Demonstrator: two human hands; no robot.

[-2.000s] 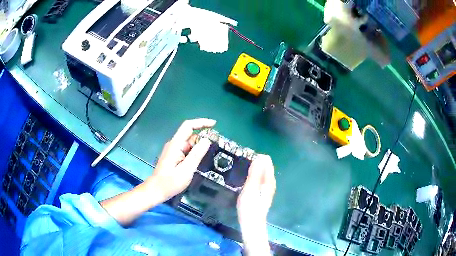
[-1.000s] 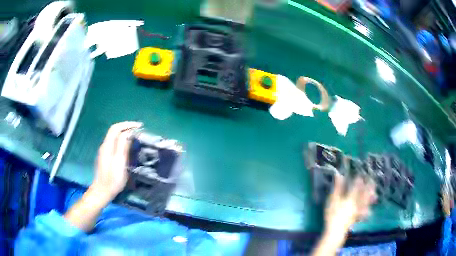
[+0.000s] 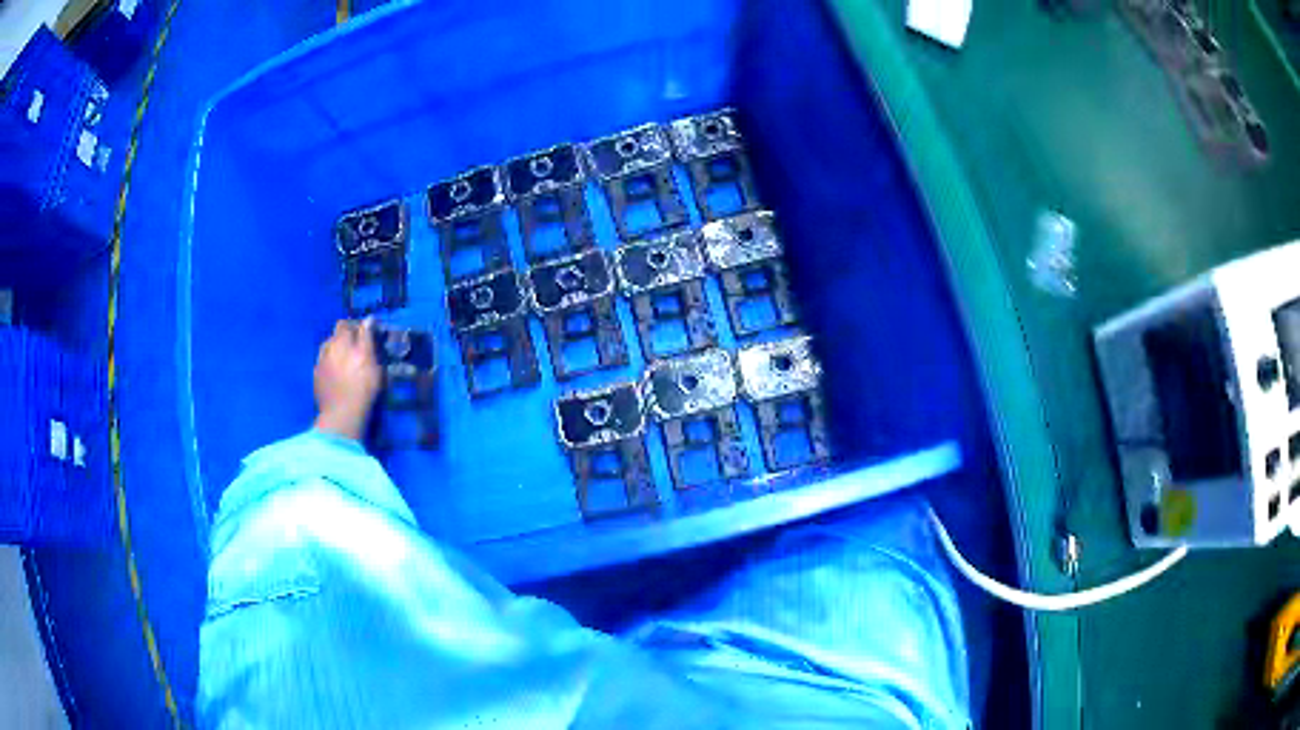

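My left hand point(image 3: 347, 379) holds a dark front housing point(image 3: 405, 388) by its left edge, inside the blue plastic bin point(image 3: 570, 539). The housing is upright in the picture, its black upper panel toward the top, below a single housing point(image 3: 374, 257) at the bin's left. Several more housings point(image 3: 575, 302) lie in rows to the right, each with a pale mottled rim and a round opening in its upper panel. Whether the held housing touches the bin floor I cannot tell. My right hand is not in view.
The green-matted bench point(image 3: 984, 285) runs along the right, with the white tape dispenser point(image 3: 1212, 399) on it and a white cable point(image 3: 1048, 602) curving below. A yellow button box point(image 3: 1285, 642) is cut off at the lower right. Blue bins point(image 3: 50, 428) stand at the far left.
The view has swung left from the bench to the bin. My left hand has carried the housing from the bench front into the bin. My right hand, earlier at the waiting housings, has left the picture.
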